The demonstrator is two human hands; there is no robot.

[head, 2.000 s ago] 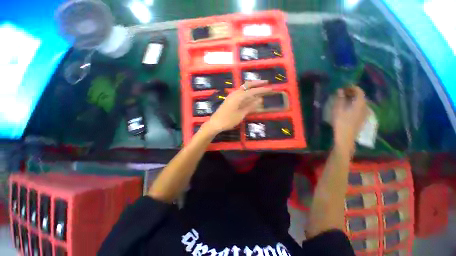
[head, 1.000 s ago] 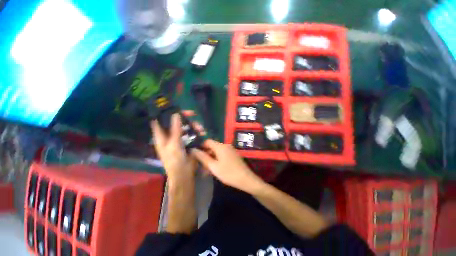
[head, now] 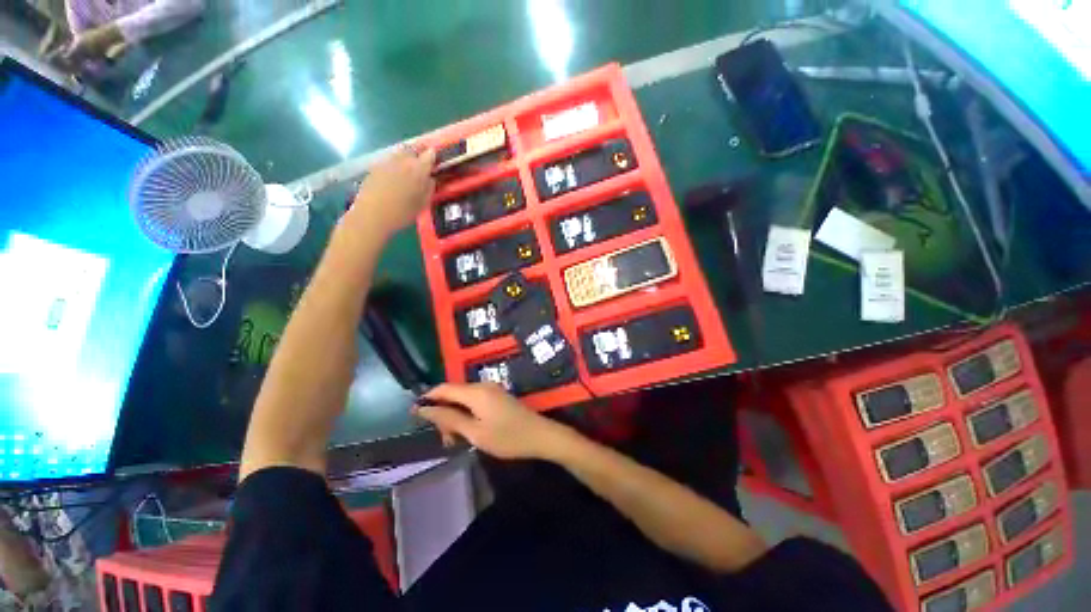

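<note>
My left hand (head: 398,189) is at the top left of the red tray (head: 708,329), its fingertips on the left end of a gold keypad phone (head: 485,144) that lies face up in the slot. My right hand (head: 485,421) is below the tray's lower left corner, fingertips together at a small dark thing beside the lower end of the black scanner (head: 389,341); what it is cannot be told. Black phone backs fill most slots, and one phone (head: 535,329) lies slanted across two left slots. Another gold phone (head: 620,273) lies face up at the right.
A white fan (head: 201,197) and a bright monitor (head: 72,287) stand left. A dark smartphone (head: 769,96), white labels (head: 882,285) and a green-edged mat lie right. Red trays of gold phones (head: 927,448) stand lower right. Another person's hand (head: 93,46) shows top left.
The view has turned and shifted. My left hand has gone from the black phone at the left to the tray's top left slot. My right hand has parted from it, staying low.
</note>
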